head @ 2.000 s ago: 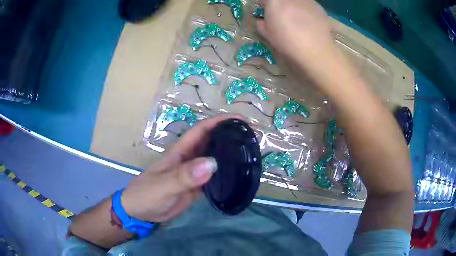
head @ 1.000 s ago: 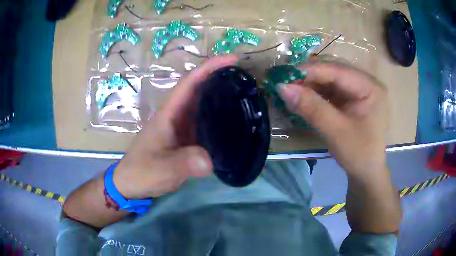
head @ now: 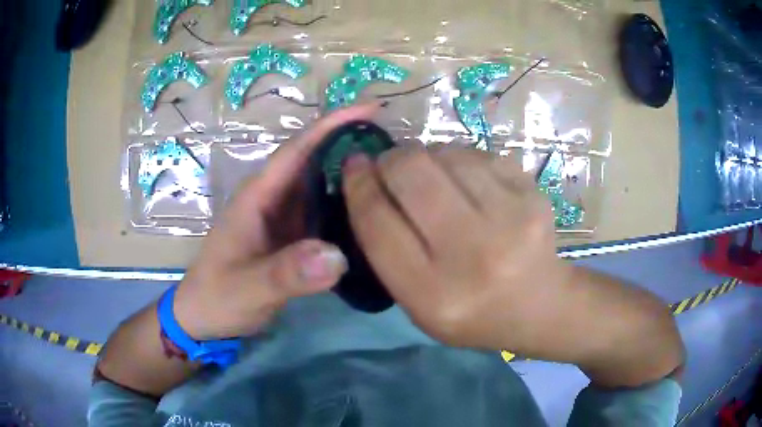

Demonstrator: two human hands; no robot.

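Observation:
My left hand (head: 259,242) holds a glossy black oval shell (head: 361,279) by its left side, thumb at the near left rim. A dark green circuit board (head: 341,158) lies inside the shell's far end. My right hand (head: 468,242) covers the shell's right side, its fingers pressing on the board; part of the board is hidden under them. Behind the hands is a clear blister tray (head: 219,143) with green crescent boards (head: 267,71) in its pockets, each with a thin dark wire.
The tray lies on a tan cardboard sheet (head: 100,167). A black shell (head: 646,60) lies on the cardboard's right edge, another (head: 81,23) at the upper left. Stacked clear trays (head: 739,163) are at the far right. The bench's white edge (head: 622,240) runs in front.
My right hand has brought the green board from the right of the shell into it. The shell's inside now shows, and the view has shifted slightly.

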